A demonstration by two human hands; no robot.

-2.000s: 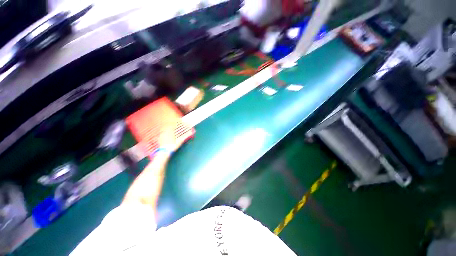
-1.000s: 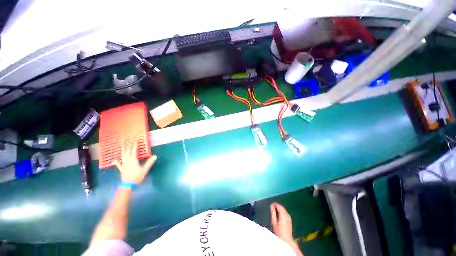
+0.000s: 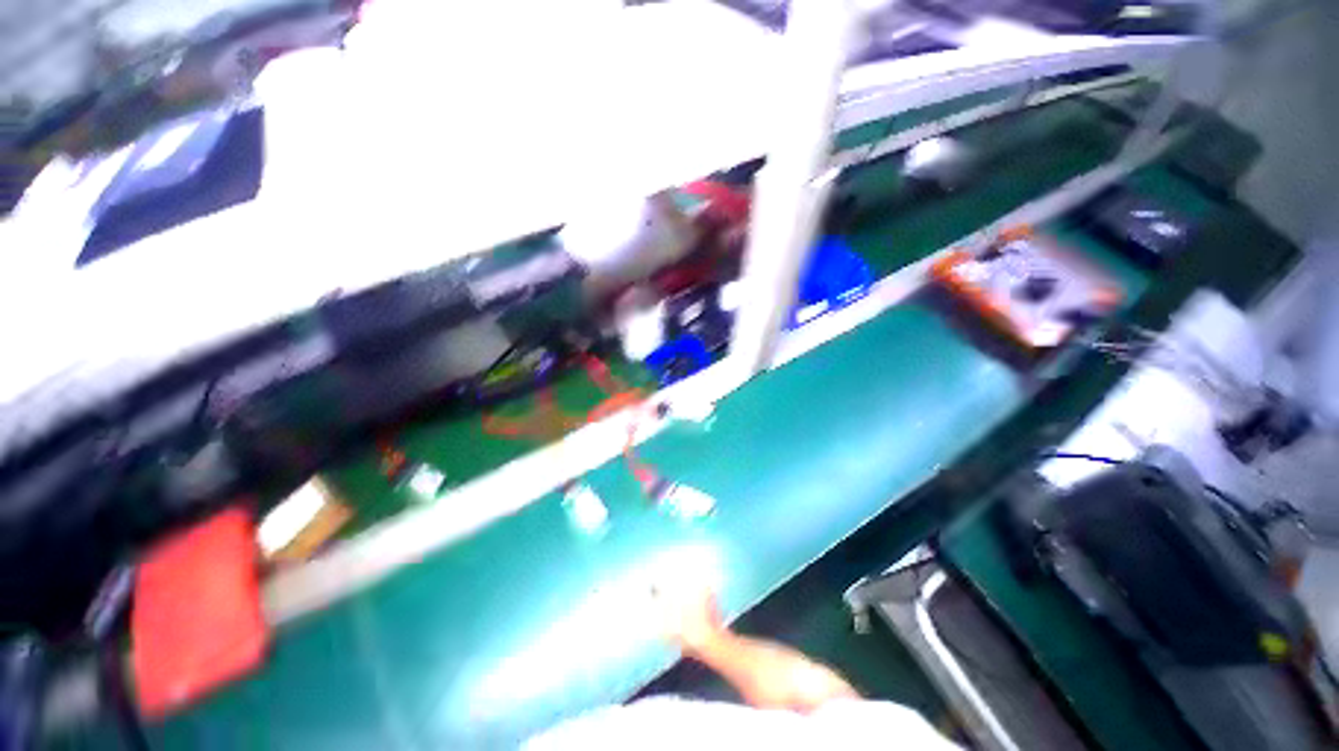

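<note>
The picture is blurred. My right hand (image 3: 693,609) is over the front edge of the green bench mat (image 3: 822,448), partly washed out by glare; whether its fingers are apart or closed cannot be told. My left hand is not in view. Small circuit boards (image 3: 684,500) with red leads lie on the bench ahead of my right hand; another board (image 3: 586,509) lies to their left. One more board (image 3: 426,481) lies behind the pale strip. The orange-red tray (image 3: 200,609) lies at the far left with no hand on it.
A tan block (image 3: 301,519) sits beside the tray. A pale post (image 3: 786,191) rises behind the boards, with blue bins (image 3: 831,282) near it. An orange-framed unit (image 3: 1032,289) is at the right. A grey-framed cart (image 3: 955,646) stands by the bench's front edge.
The view has swung right, so the tray sits farther left. My left hand has left the tray and the picture. My right hand has come up from beside my body to the bench edge.
</note>
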